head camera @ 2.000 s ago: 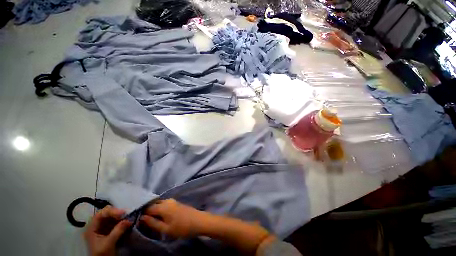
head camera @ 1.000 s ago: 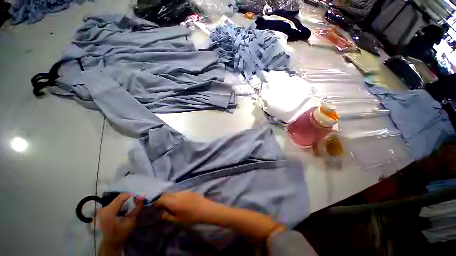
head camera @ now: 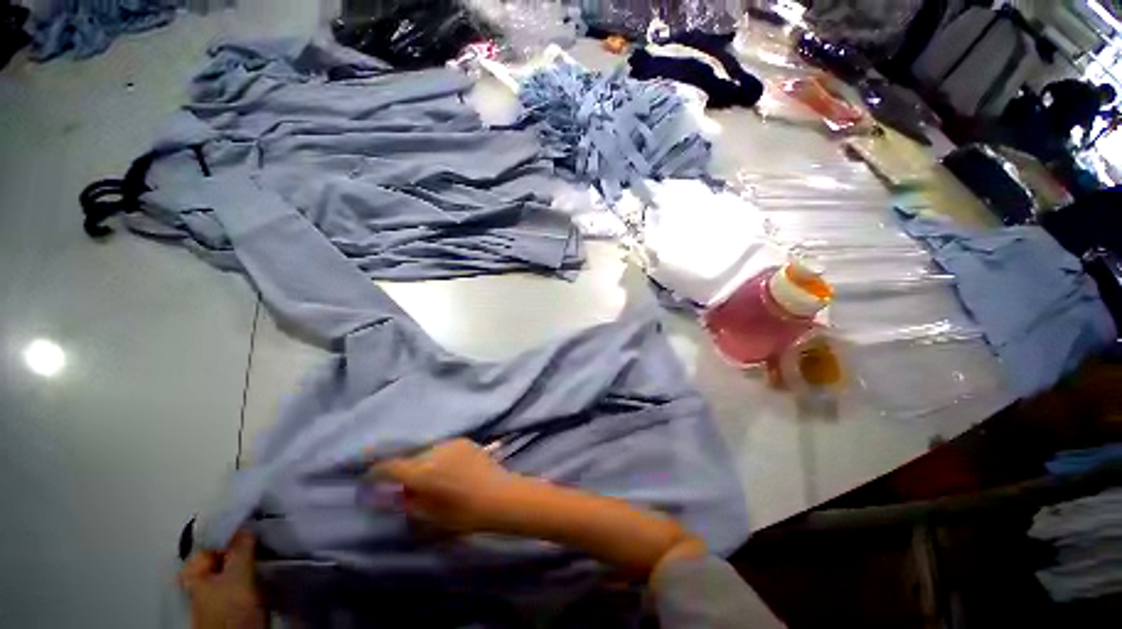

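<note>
A blue-grey shirt (head camera: 591,455) lies on the white table in front of me, wrinkled. The black hanger (head camera: 187,538) at its collar end is mostly hidden, with only part of the hook showing at the left. My left hand (head camera: 224,587) is at the lower left and pinches the shirt's edge beside the hook. My right hand (head camera: 445,487) is over the middle of the shirt, blurred, with its fingers pointing left. Whether it grips cloth cannot be told.
Shirts on black hangers (head camera: 369,160) lie beyond. Farther right are blue-grey strips (head camera: 609,123), a white pile (head camera: 708,240), a pink jar (head camera: 760,317), a small amber container (head camera: 815,364) and clear plastic bags (head camera: 911,295). The table edge (head camera: 861,473) runs along the lower right.
My left hand has moved down and left. My right hand has shifted slightly over the shirt. The cloth at the collar end has spread left and now covers most of the hanger hook.
</note>
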